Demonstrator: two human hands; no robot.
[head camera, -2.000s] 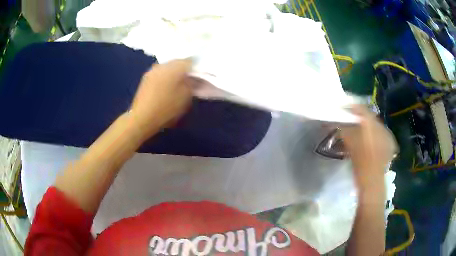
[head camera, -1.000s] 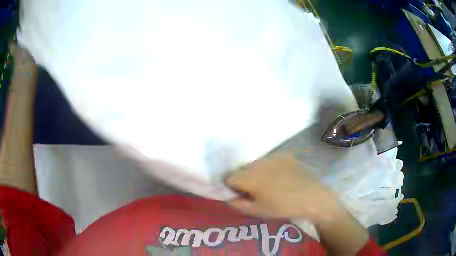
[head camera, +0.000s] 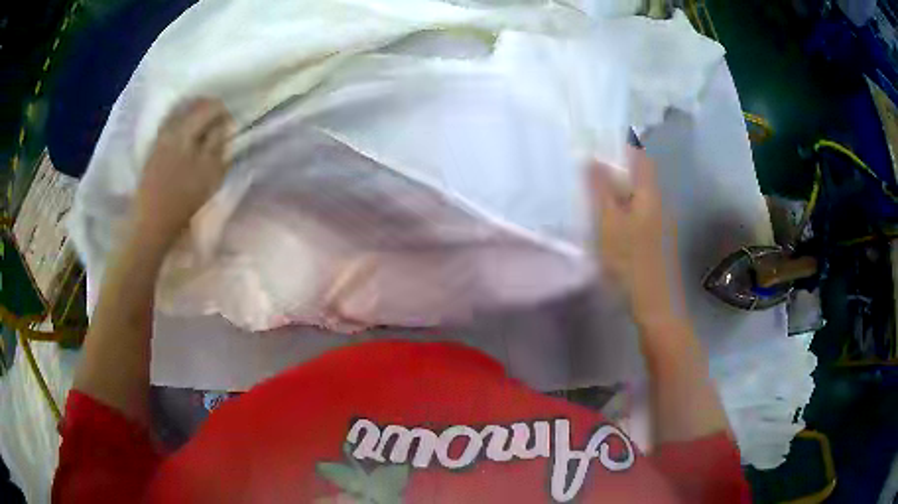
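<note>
A white garment (head camera: 463, 128) lies draped over the navy pressing board (head camera: 108, 69), with a long seam running down to the right. Its pale pink-cream lower part (head camera: 374, 285) hangs nearest me. My left hand (head camera: 192, 148), a little blurred, grips the cloth at the left. My right hand (head camera: 622, 202), also blurred, holds the garment's right edge with thumb and fingers. Most of the board is hidden under the cloth; its navy end shows at the upper left.
The steam iron (head camera: 753, 278) rests at the right of the white-grey table cover (head camera: 679, 236), its brown handle pointing right. Crumpled white cloth (head camera: 768, 394) hangs at the table's right edge. Yellow tubing (head camera: 822, 468) stands at the lower right.
The garment has been spread back over the board, away from my body. My left hand has come in from the far left. My right hand has moved up and right.
</note>
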